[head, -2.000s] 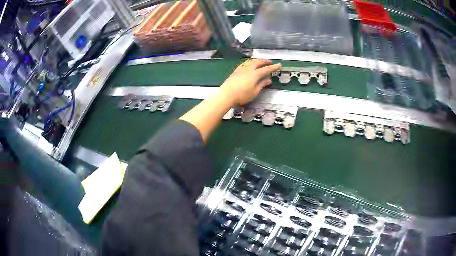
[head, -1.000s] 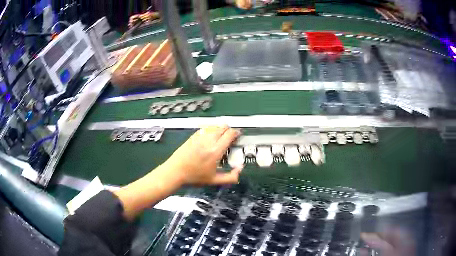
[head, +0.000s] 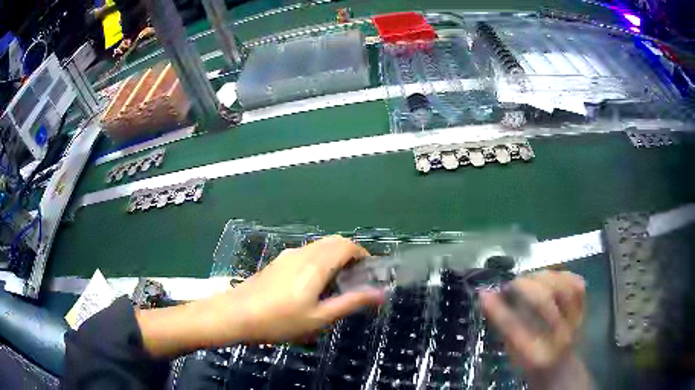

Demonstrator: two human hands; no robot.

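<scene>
A grey metal fixture [head: 434,257], blurred, is held above the clear blister tray. My left hand [head: 324,286] grips its left end between thumb and fingers. My right hand [head: 533,308] is blurred at the fixture's right end, with fingertips close to a dark round part [head: 486,278]; whether it grips the part is unclear. The blister tray [head: 411,335], with columns of black parts, lies under both hands and is partly hidden by them.
On the green belt lie a five-seat fixture [head: 474,155], two fixtures at left [head: 166,195] [head: 136,165] and one far right [head: 650,138]. A perforated grey strip [head: 631,282] is at right. Beyond are a red bin [head: 404,29], clear trays [head: 434,84], a cloudy block [head: 303,67] and metal posts.
My left hand has brought the fixture from the belt over the tray. My right hand has come in to the fixture's right end. The camera view has shifted right.
</scene>
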